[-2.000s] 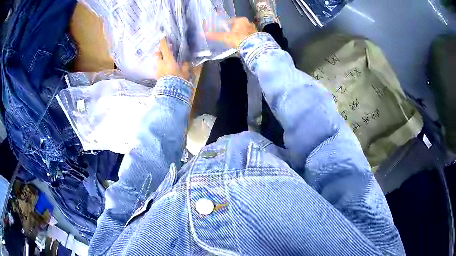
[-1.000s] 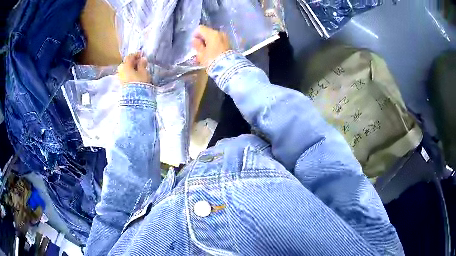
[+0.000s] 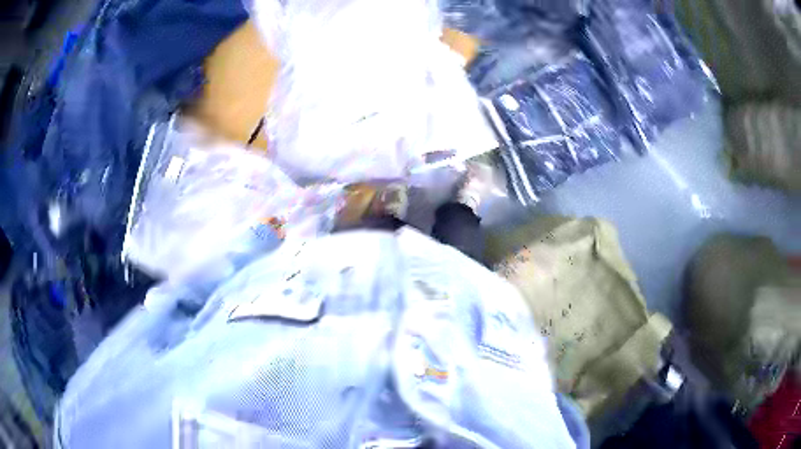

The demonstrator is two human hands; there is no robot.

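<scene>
The frame is strongly blurred. A pile of pale garments in clear poly bags [image 3: 369,88] lies at the top centre, washed out to white. Another pale bagged garment [image 3: 198,206] lies to its lower left, with a small white label. A small skin-toned patch at the end of my left sleeve seems to be my left hand [image 3: 277,228], at this bag's right side; its fingers and any hold cannot be made out. My right hand cannot be seen.
A brown carton [image 3: 233,92] shows under the pale bags. Loose dark blue denim [image 3: 79,167] lies at left. Dark garments in shiny poly bags [image 3: 562,114] lie at upper right. An olive woven sack [image 3: 575,302] with dark marks stands at lower right on grey floor.
The view has shifted, bringing more dark bagged garments into sight at upper right. The hands have left the top centre; the right one is out of sight. The pale pile looks flatter and whiter.
</scene>
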